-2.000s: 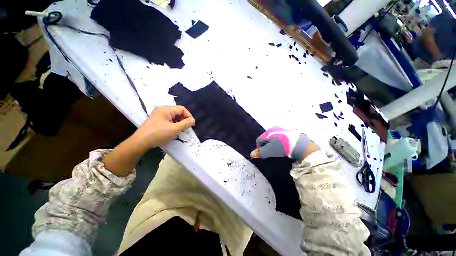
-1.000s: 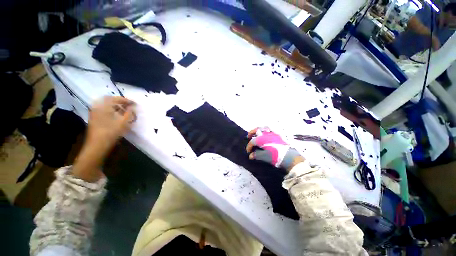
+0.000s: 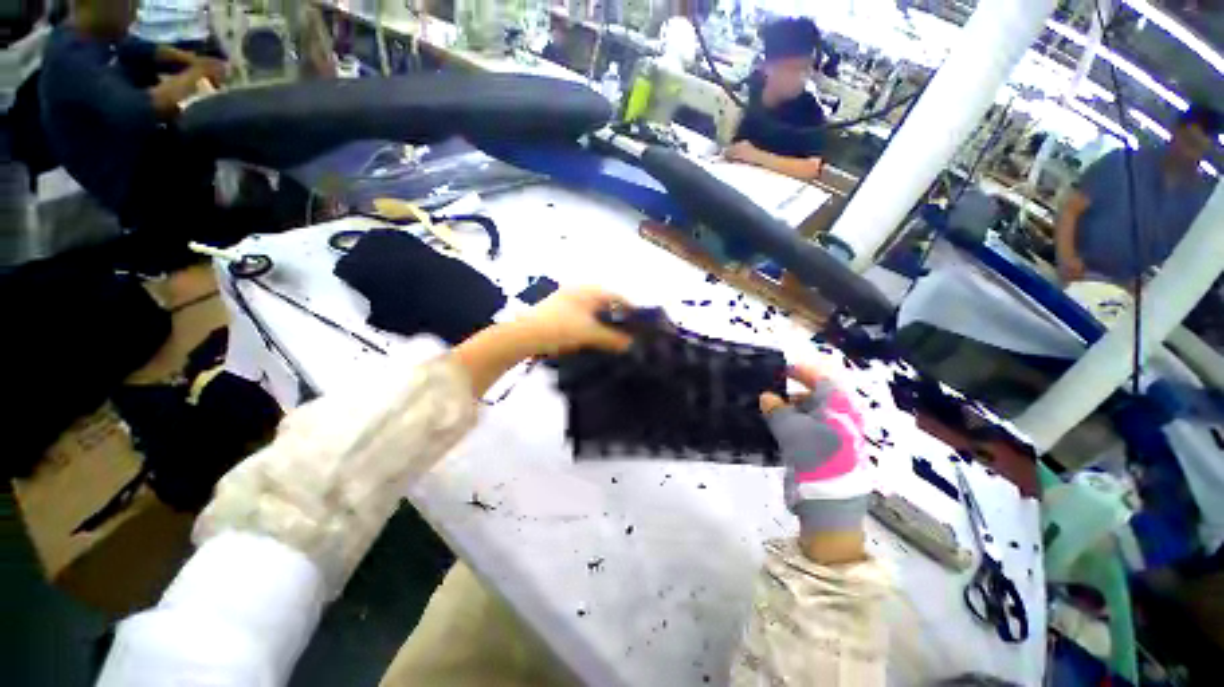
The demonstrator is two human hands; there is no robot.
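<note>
A black cut panel (image 3: 678, 396) is held up above the white table, blurred by motion. My left hand (image 3: 580, 326), bare, grips its upper left edge. My right hand (image 3: 816, 436), in a pink, white and grey glove with bare fingertips, grips its right end. The black panel stack (image 3: 414, 285) lies at the far left of the table. The fingers behind the panel are hidden.
Fabric shears (image 3: 993, 577) and a grey block (image 3: 920, 527) lie at the right. Black offcuts are scattered across the far side of the white table (image 3: 537, 530). A dark padded arm (image 3: 758, 222) stands beyond. Several people are in the background.
The black panel has left the table and is now lifted. My left hand has moved right from the near left edge and taken hold of it. The view has tilted up.
</note>
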